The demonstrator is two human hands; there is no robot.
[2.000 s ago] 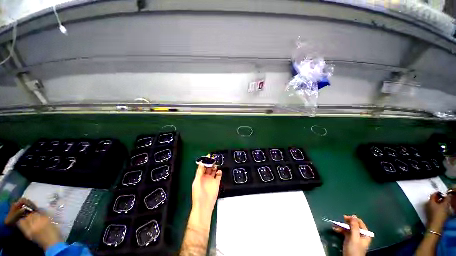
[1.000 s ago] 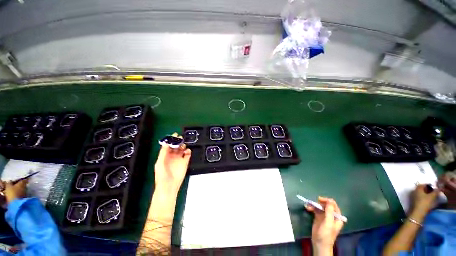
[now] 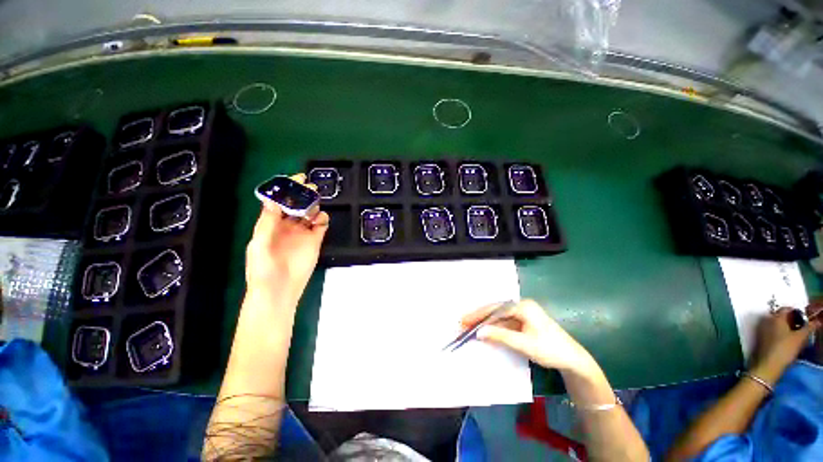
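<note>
My left hand [image 3: 287,242] holds a watch case [image 3: 289,194] with a shiny rim, raised beside the left end of a black foam tray [image 3: 406,243]. The tray has two rows of square pockets with cases in them; its lower left pocket, partly behind my hand, shows no case. My right hand [image 3: 522,332] holds a slim pen-like tool [image 3: 471,334] above the white paper sheet [image 3: 406,361], its tip pointing down and left. It looks like tweezers, but I cannot tell for sure.
A taller foam tray pile [image 3: 203,262] with cases stands left of my left arm. Another tray [image 3: 45,194] is at the far left. At the right are a tray [image 3: 690,226], a paper sheet and another person's hands [image 3: 781,338]. A clear plastic bag [image 3: 591,32] hangs at the back.
My right hand has moved left from the green mat to over the paper with the tool. My left hand still holds the case by the tray. The view has tilted down.
</note>
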